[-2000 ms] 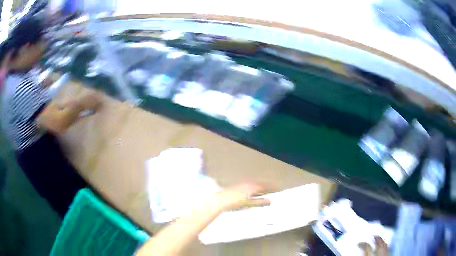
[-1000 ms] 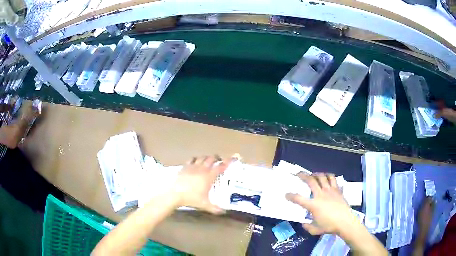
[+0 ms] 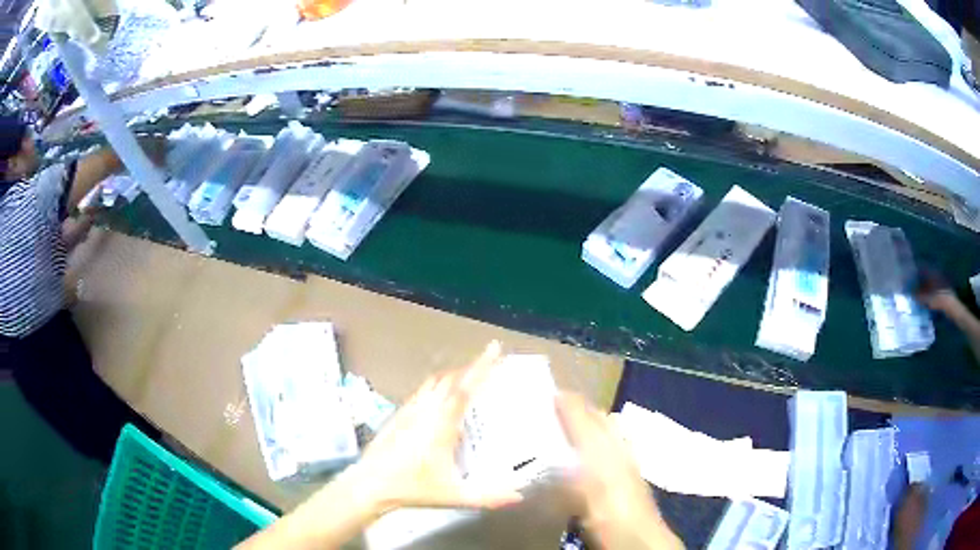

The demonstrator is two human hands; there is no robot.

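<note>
My left hand [image 3: 430, 446] and my right hand [image 3: 602, 467] hold a white tray or box [image 3: 514, 414] between them over the brown bench. A small dark mark shows near its lower end; glare hides the rest of its contents. Another white piece [image 3: 419, 529] lies below my left hand, partly covered. A stack of white trays or boxes [image 3: 301, 403] lies left of my hands, with small white papers [image 3: 369, 404] beside it.
A green conveyor [image 3: 505, 215] carries several packs beyond the bench. White papers [image 3: 699, 457] and empty trays [image 3: 819, 462] lie at right. A green crate [image 3: 172, 500] stands at lower left. People work at both sides.
Both hands have drawn together around the white tray or box, which is now turned end-on towards me instead of lying crosswise. The white papers at right are more exposed.
</note>
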